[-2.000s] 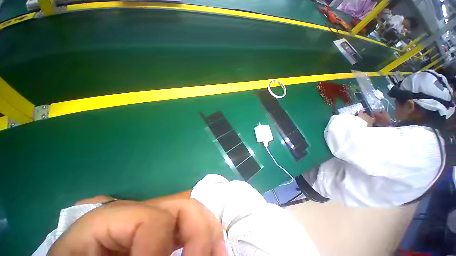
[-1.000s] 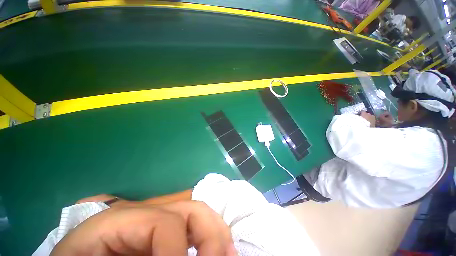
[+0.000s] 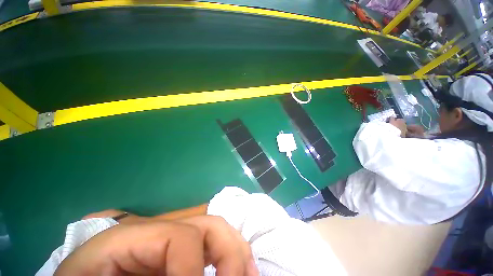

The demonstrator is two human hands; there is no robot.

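My left hand (image 3: pixel 157 249) is large and close at the bottom, fingers curled, with its fingertips cut off by the lower edge; I see nothing in it. My right forearm reaches left behind it from a white sleeve. Only a sliver of my right hand (image 3: pixel 102 214) shows past a thin dark wristband; the rest is hidden. In front, a dark strip divided into rectangles (image 3: pixel 250 154) lies on the green bench (image 3: pixel 135 161). A white adapter (image 3: pixel 286 143) with a thin cable lies to its right.
A second dark strip (image 3: pixel 309 135) and a pale ring (image 3: pixel 301 94) lie farther right, the ring by the yellow rail (image 3: pixel 189 100). Beyond is the green belt (image 3: pixel 162 59) with a flat unit (image 3: pixel 373 52). A person in white (image 3: pixel 421 172) works at right beside red parts (image 3: pixel 363 98).
The person at right has leaned slightly right and their head has moved to the right. The flat unit on the belt has shifted slightly left. My hands have hardly moved.
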